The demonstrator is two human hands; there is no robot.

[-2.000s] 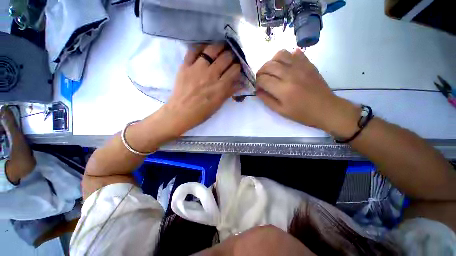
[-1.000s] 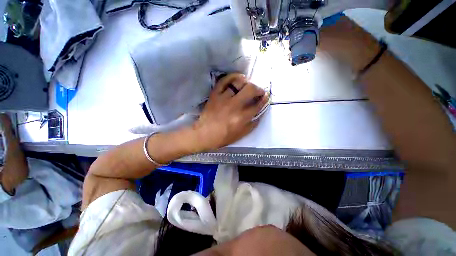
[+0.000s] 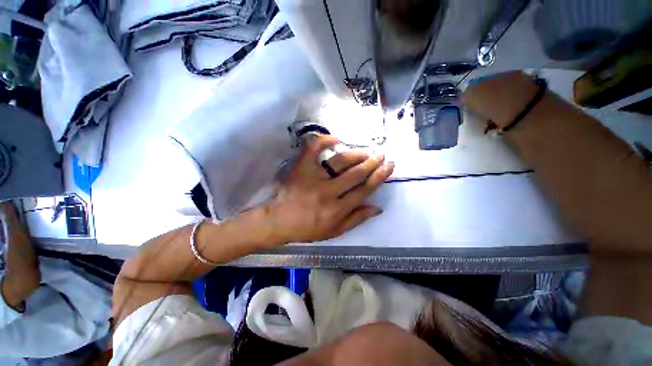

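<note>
A pale grey fabric panel [image 3: 236,132] with dark edges lies on the white machine table, left of the needle area. My left hand [image 3: 329,186] lies palm down on its right part, fingers spread toward the brightly lit needle area [image 3: 382,132]. Whether the fingers pinch the cloth is hidden. My right hand [image 3: 497,96] is behind and right of the grey cylindrical attachment [image 3: 438,127], against the machine; its fingers are mostly hidden. The white sewing machine head [image 3: 325,50] stands above the work. Glare hides the presser foot's detail.
Folded grey pieces [image 3: 82,71] and a stack with dark edges [image 3: 193,21] lie upper left, beside a dark patterned strip [image 3: 207,70]. A ruler strip [image 3: 400,263] runs along the table's front edge. Another worker's arm [image 3: 18,264] is at far left.
My right hand has left the cloth and reached behind the attachment at the machine. My left hand has stayed on the panel, which now lies spread flatter. The view has tilted up toward the machine head.
</note>
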